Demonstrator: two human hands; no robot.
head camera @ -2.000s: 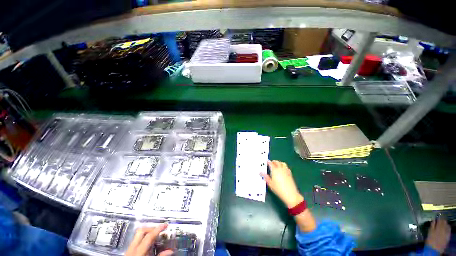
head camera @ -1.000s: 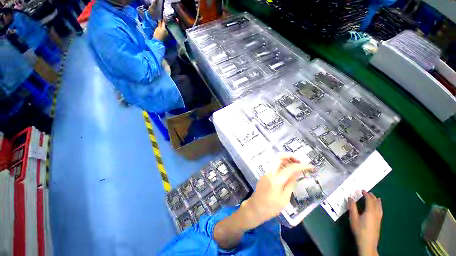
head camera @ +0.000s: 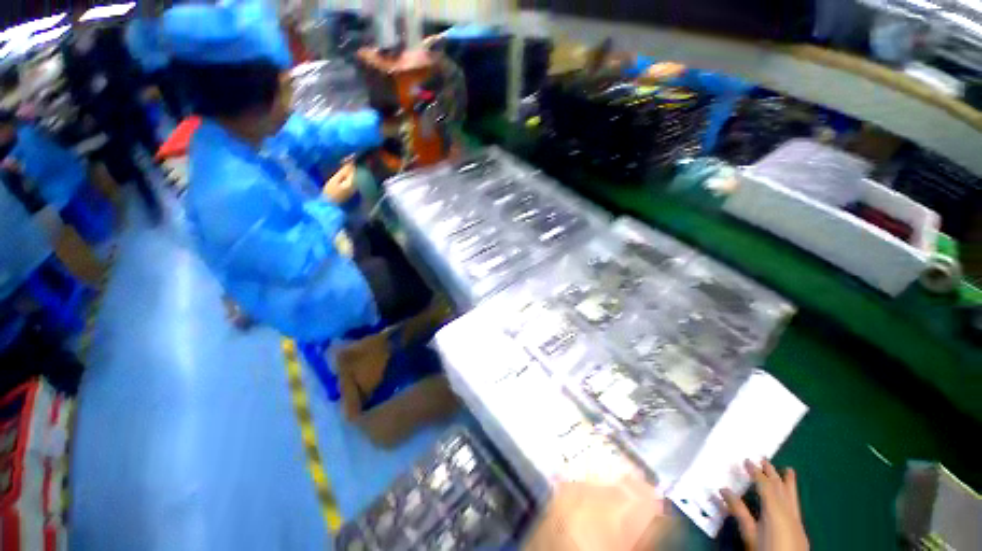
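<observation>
The picture is blurred. A clear plastic blister tray (head camera: 635, 355) with circuit boards in its pockets lies on top of a stack. My left hand (head camera: 603, 517) is at the tray's near corner, blurred and cut off by the bottom edge; whether it holds anything cannot be told. The white backing sheet (head camera: 743, 447) lies right of the tray, partly against its edge. My right hand (head camera: 767, 511) rests with spread fingers on the sheet's near end and holds nothing visible.
A second tray stack (head camera: 485, 221) stands beyond. Below left are another board tray (head camera: 436, 500) and a cardboard box (head camera: 398, 387). A person in a blue smock (head camera: 258, 226) sits at left. A white box (head camera: 829, 231) is on the shelf; stacked sheets (head camera: 948, 506) lie at right.
The view has swung left and then tilted up. My left hand, over the tray's near boards a second ago, is now lower at the picture's bottom. My right hand stays at the white sheet.
</observation>
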